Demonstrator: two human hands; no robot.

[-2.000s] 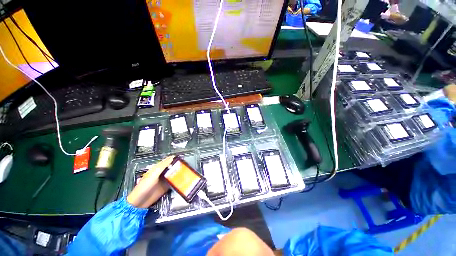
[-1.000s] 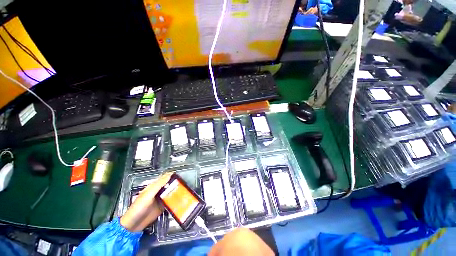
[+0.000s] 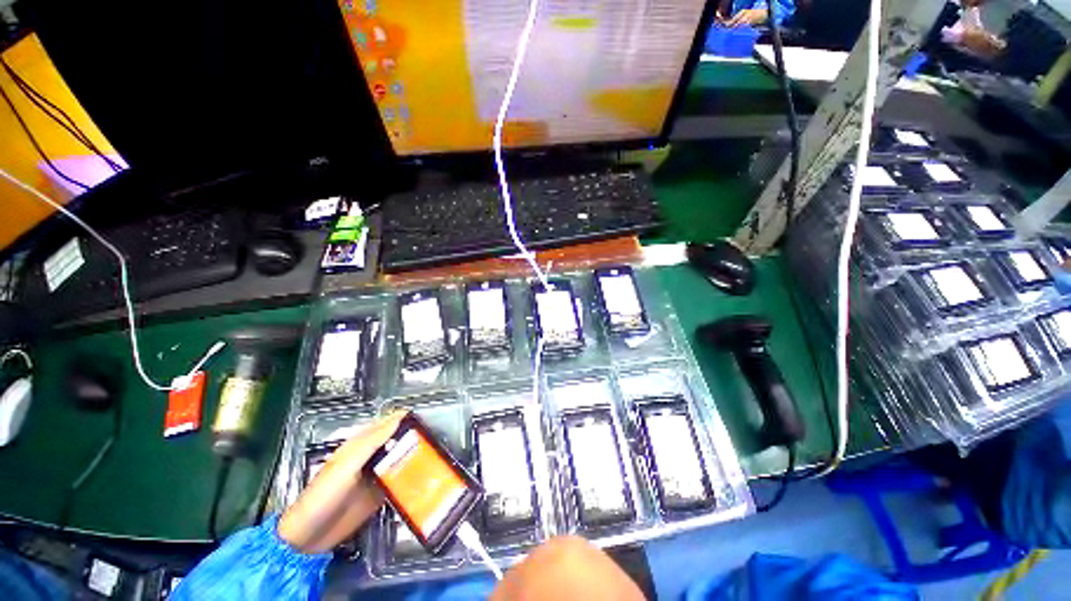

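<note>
My left hand [image 3: 341, 487] holds a handheld touchscreen unit [image 3: 425, 484] with a lit orange screen, tilted above the near-left pockets of a clear blister tray [image 3: 734, 499]. A white cable [image 3: 473, 542] is plugged into the unit's lower end. The tray has two rows of pockets with black units with white labels, such as one unit [image 3: 597, 466] in the near row. My hand and the held unit partly hide the near-left pockets. My right hand is not in view. A blurred, rounded skin-toned shape at the bottom centre does not show as a hand.
Right of the tray lie a black barcode scanner [image 3: 761, 382] and a mouse [image 3: 720, 268]. Stacked filled trays [image 3: 940, 411] stand further right. A keyboard [image 3: 517, 220] and monitor [image 3: 529, 82] are behind. An orange-red tag [image 3: 184, 405] and a dark cylinder [image 3: 238, 405] lie left. A white cable hangs across the tray.
The view has shifted, so the tray appears nearer and the scanner and stacked trays sit further right. My left hand still holds the unit, now slightly lower in view. The cable's loop no longer shows.
</note>
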